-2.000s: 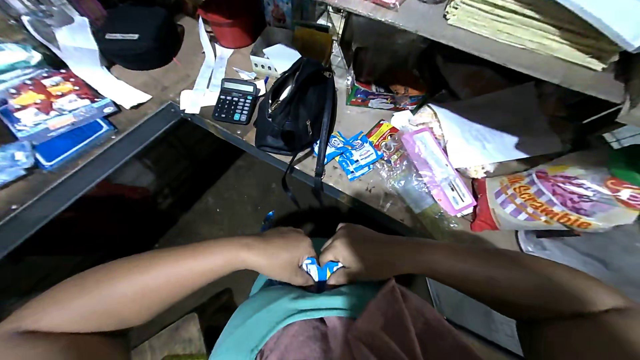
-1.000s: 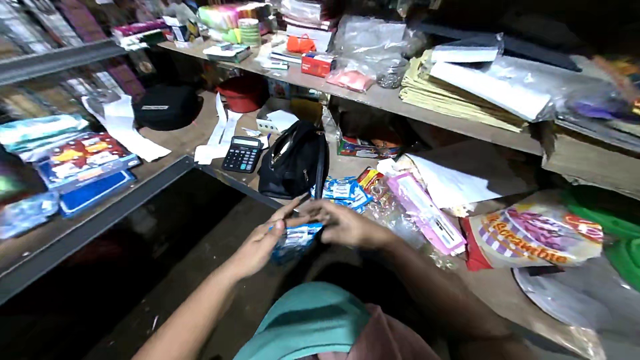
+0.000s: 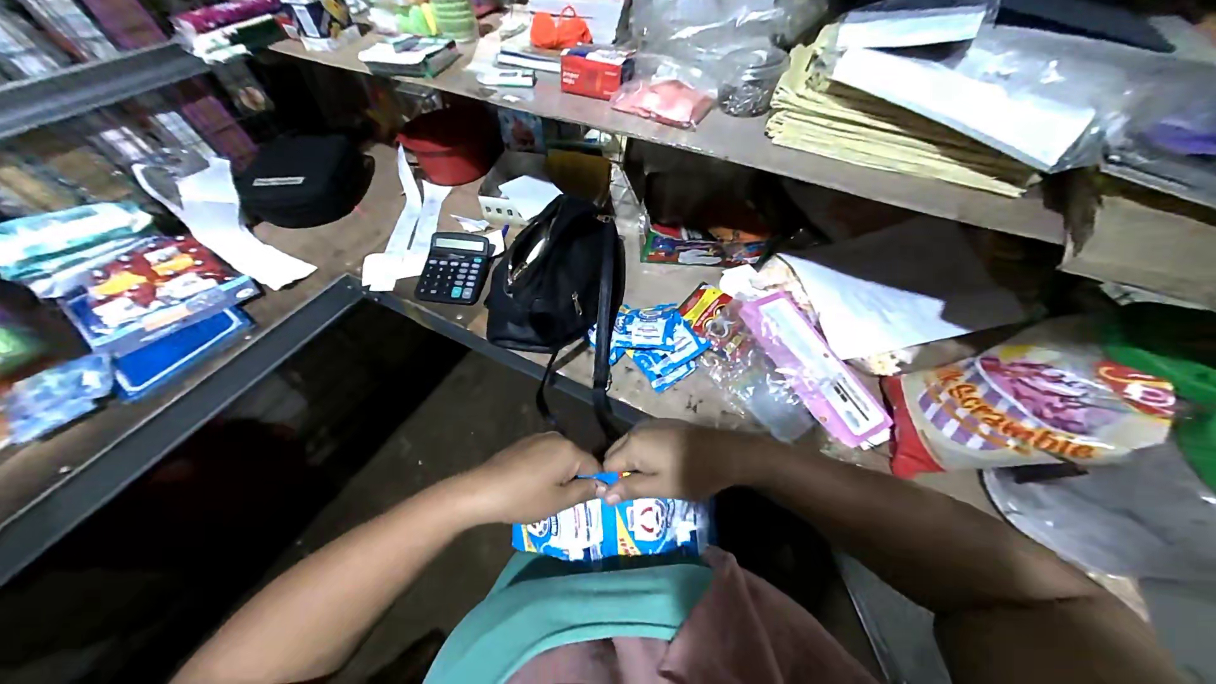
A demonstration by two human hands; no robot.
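Note:
A strip of blue and white sachets (image 3: 613,527) hangs in front of my body, pinched at its top edge by both hands. My left hand (image 3: 541,478) grips it from the left and my right hand (image 3: 670,463) from the right, thumbs close together. Beyond them on the shelf, more blue sachets (image 3: 654,340) lie in a loose pile. The black handbag (image 3: 560,271) stands just left of that pile, its straps hanging over the shelf edge.
A calculator (image 3: 454,268) and paper strips (image 3: 408,228) lie left of the bag. A pink package (image 3: 815,370) and a printed plastic bag (image 3: 1031,404) lie to the right. Yellowish papers (image 3: 883,133) are stacked on the upper shelf. A metal shelf edge (image 3: 190,418) runs along the left.
Since one second ago my hands have come closer together and down nearer my body, and the sachet strip now hangs spread below them. The view has shifted slightly.

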